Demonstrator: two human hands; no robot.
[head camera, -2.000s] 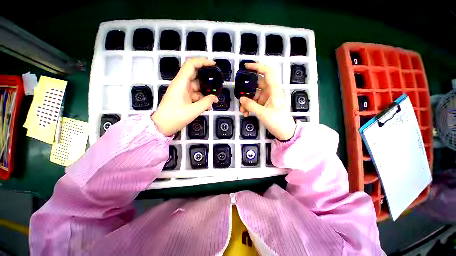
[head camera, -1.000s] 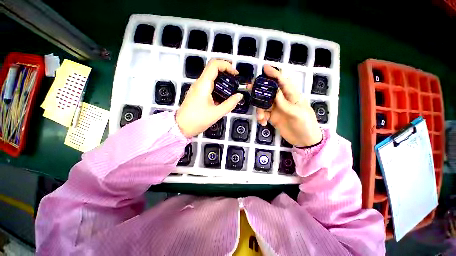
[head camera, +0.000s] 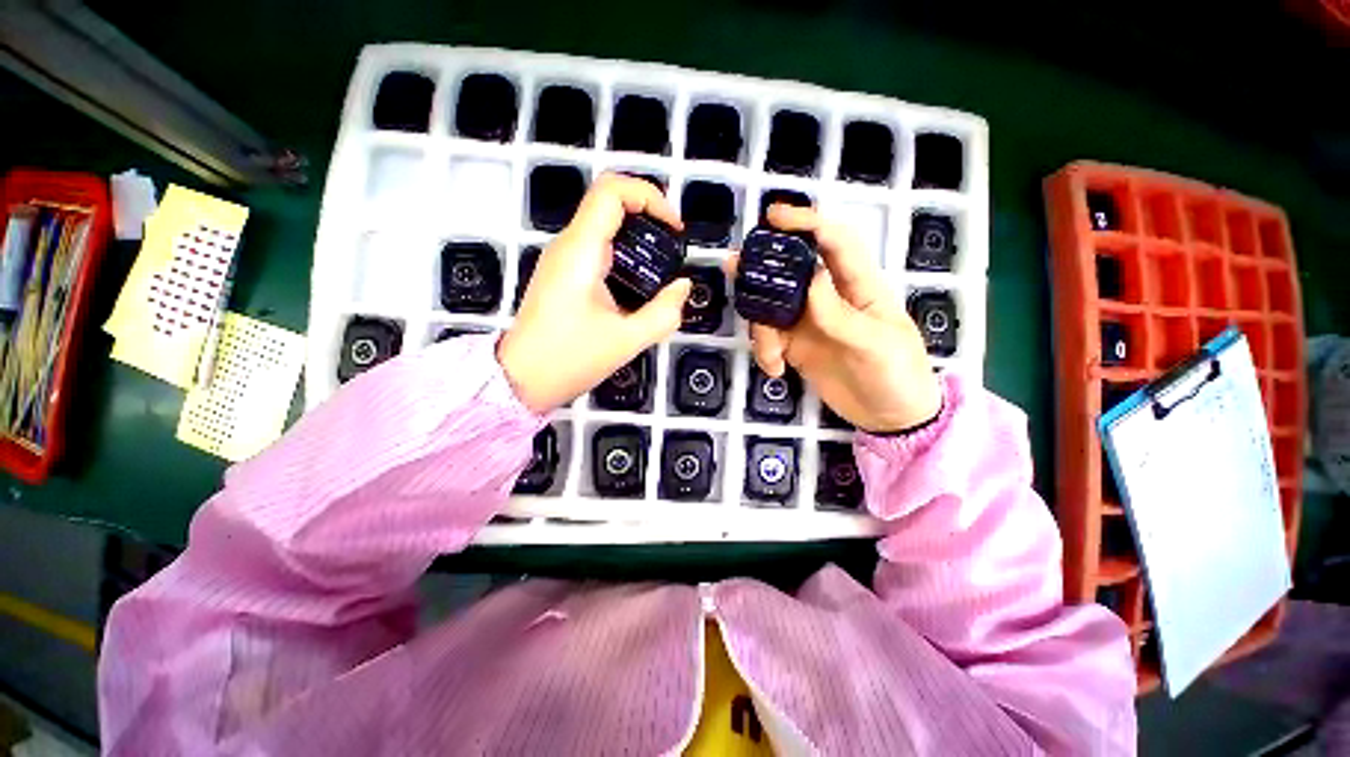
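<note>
My left hand (head camera: 581, 303) holds a black watch head (head camera: 646, 258) by its edges, its lit screen with rows of pale text facing up. My right hand (head camera: 851, 328) holds a second watch head (head camera: 774, 277), also lit with rows of pale text. Both are above the middle of the white compartment tray (head camera: 403, 237) and do not touch each other. The tray's pockets hold many watch heads; the lower rows show round sensor windows, such as one at the left (head camera: 471, 277). The top row shows plain black faces. My hands hide some pockets.
A red-orange tray (head camera: 1069, 444) with a few black pieces lies at the right, a clipboard (head camera: 1207, 510) on it. Yellow label sheets (head camera: 178, 281) and a pale one (head camera: 242, 385) lie at the left, beside a red bin (head camera: 92, 340) of thin sticks.
Over the last two seconds the view has shifted, so the trays appear farther right. The screens of both held watch heads changed from small marks to rows of text. Both hands still hold them.
</note>
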